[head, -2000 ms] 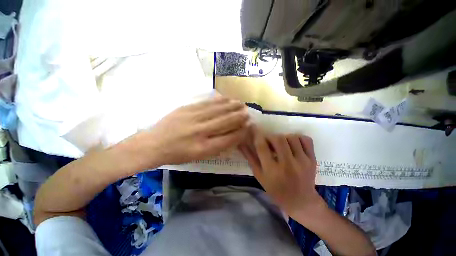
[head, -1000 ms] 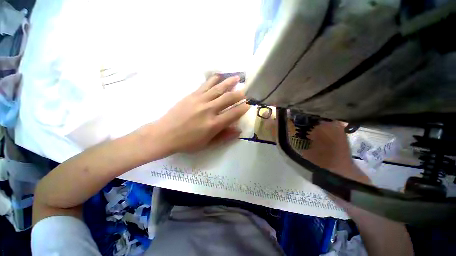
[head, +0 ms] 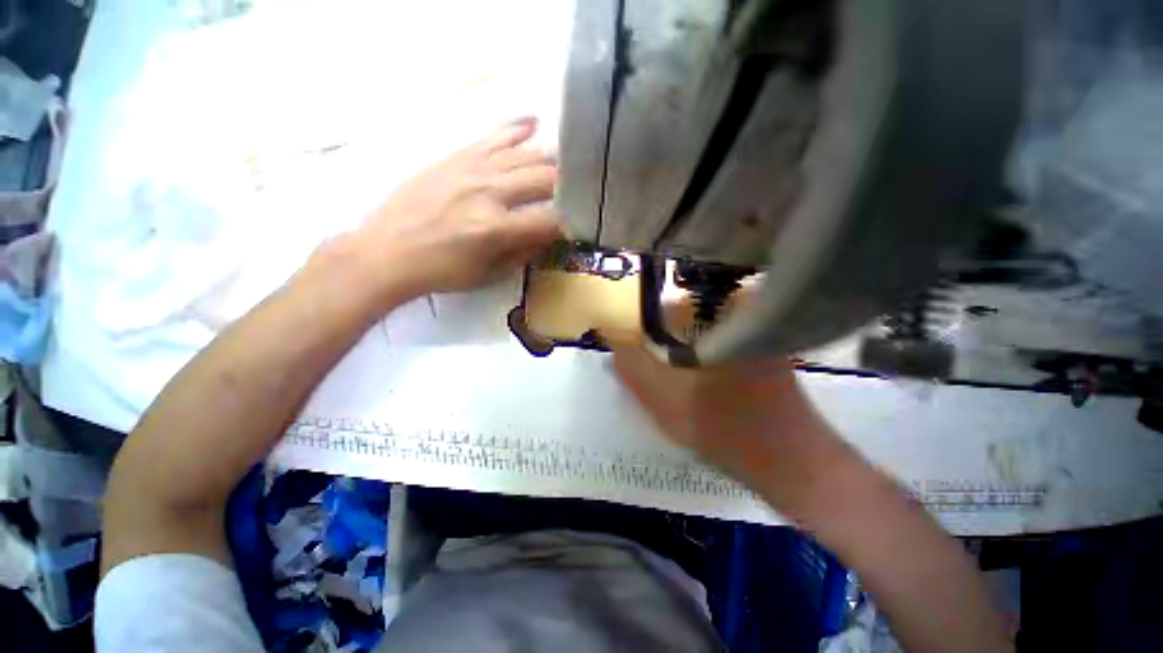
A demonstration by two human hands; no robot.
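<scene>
The grey-white sewing machine head (head: 714,153) fills the upper middle. My left hand (head: 478,211) lies palm down, fingers spread, on washed-out white fabric (head: 191,242) just left of the head; some fingertips are at the head's edge. My right hand (head: 695,389) is blurred and reaches under the head from the front right; its fingers are mostly hidden, so what they hold cannot be seen. The cream-yellow machine bed (head: 584,306) and a small shiny metal patch (head: 606,264) by the needle area show between the hands.
A printed ruler (head: 510,455) runs along the front edge of the white table (head: 421,383). Blue crates (head: 364,517) with scraps (head: 300,542) stand below. Cut pieces (head: 26,255) hang at the far left. Thread parts and springs (head: 931,313) are at right.
The camera view has shifted, moving the head leftward in the picture. Both hands have gone from together on the table front to the machine: left beside the head, right under it.
</scene>
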